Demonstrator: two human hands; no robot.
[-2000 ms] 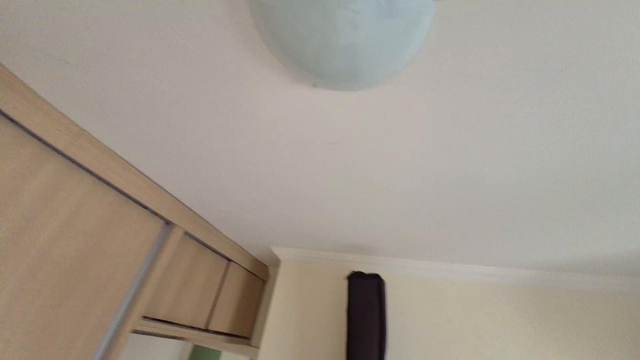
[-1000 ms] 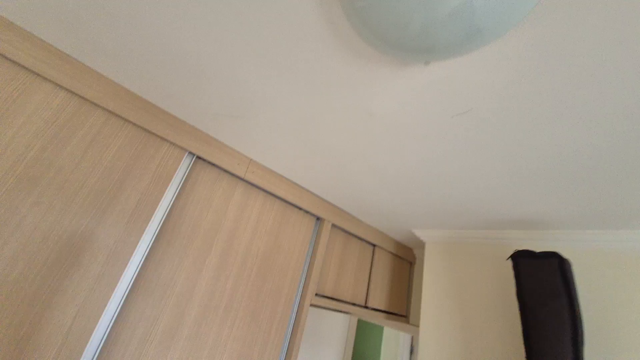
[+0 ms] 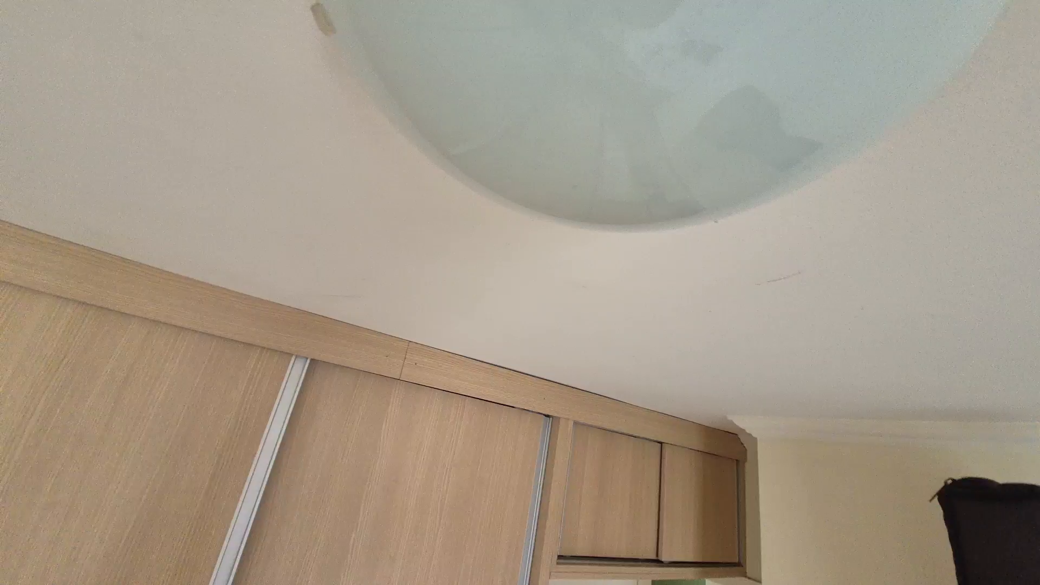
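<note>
Neither my left hand nor my right hand shows in the head view. A round ceiling lamp with a pale, frosted glass shade (image 3: 634, 114) fills much of the upper part, its top cut off by the frame. Faint grey patches mark the glass. At the shade's left edge is a small beige clip or tab (image 3: 322, 19). A thin dark mark (image 3: 784, 278) runs along the ceiling below the lamp.
A wood-grain wardrobe with sliding doors (image 3: 390, 479) and metal edge strips spans the lower left. Two small upper cabinet doors (image 3: 613, 491) adjoin it. A dark fabric object (image 3: 995, 528) is at the lower right, against the cream wall (image 3: 837, 504).
The view has shifted, so the ceiling lamp now takes up much more of the frame. The dark fabric object appears farther to the lower right.
</note>
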